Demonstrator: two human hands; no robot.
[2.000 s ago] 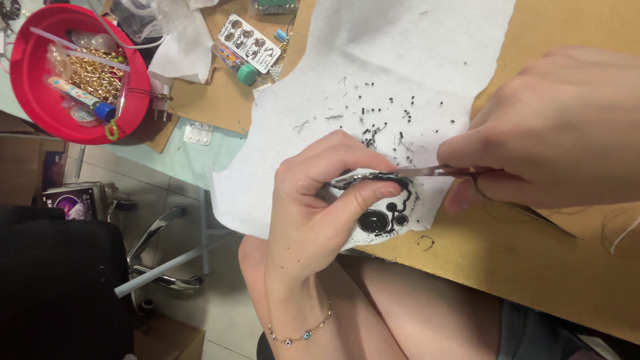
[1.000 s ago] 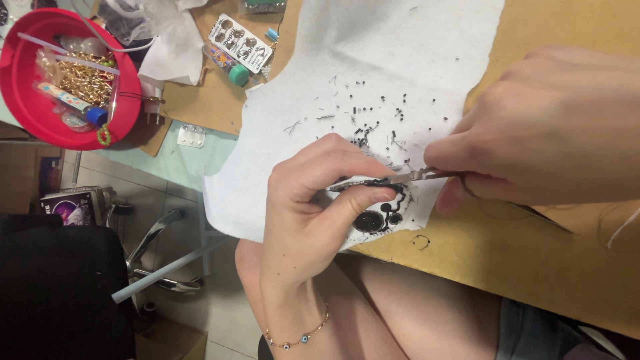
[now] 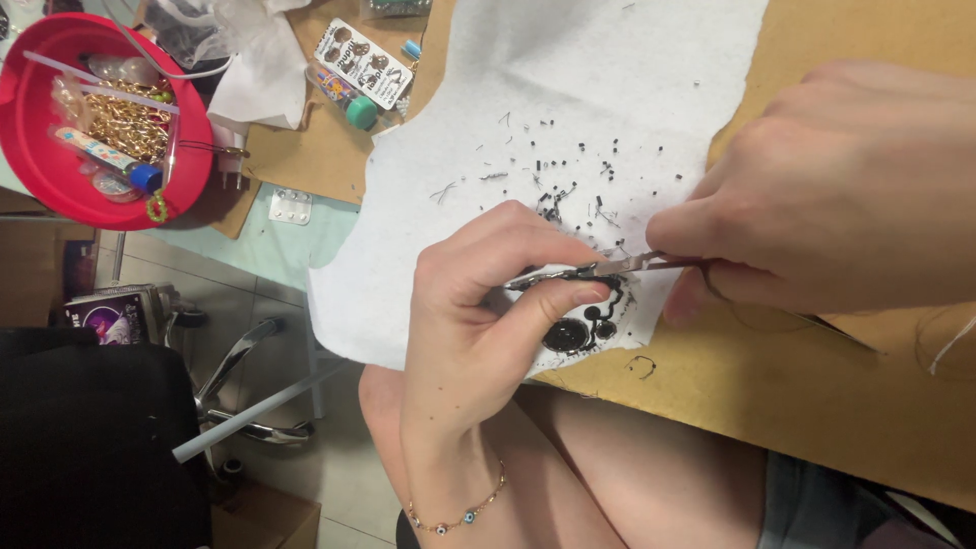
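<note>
My left hand (image 3: 488, 305) pinches a small black beaded piece (image 3: 553, 276) between thumb and fingers, above white felt (image 3: 412, 206). Scissors (image 3: 633, 263) are in my right hand (image 3: 823, 191), their blades meeting the edge of the beaded piece by my left fingertips. Fingers cover most of the scissor handles. Below the left thumb, black beaded shapes (image 3: 566, 335), a large round one and smaller ones, lie on the white fabric. Loose black beads (image 3: 560, 191) and thread bits are strewn over the felt above my left hand.
A red bowl (image 3: 200, 179) with gold chains and a blue-capped tube stands at upper left. Near it lie blister packs (image 3: 290, 206), a green-capped tube (image 3: 347, 99) and crumpled white paper (image 3: 267, 84). A needle-like metal tool (image 3: 842, 333) lies on the brown board (image 3: 732, 412). A black chair (image 3: 91, 442) is at lower left.
Both hands keep nearly the same places, with the scissors still at the beaded piece. No thing has plainly been let go or taken up.
</note>
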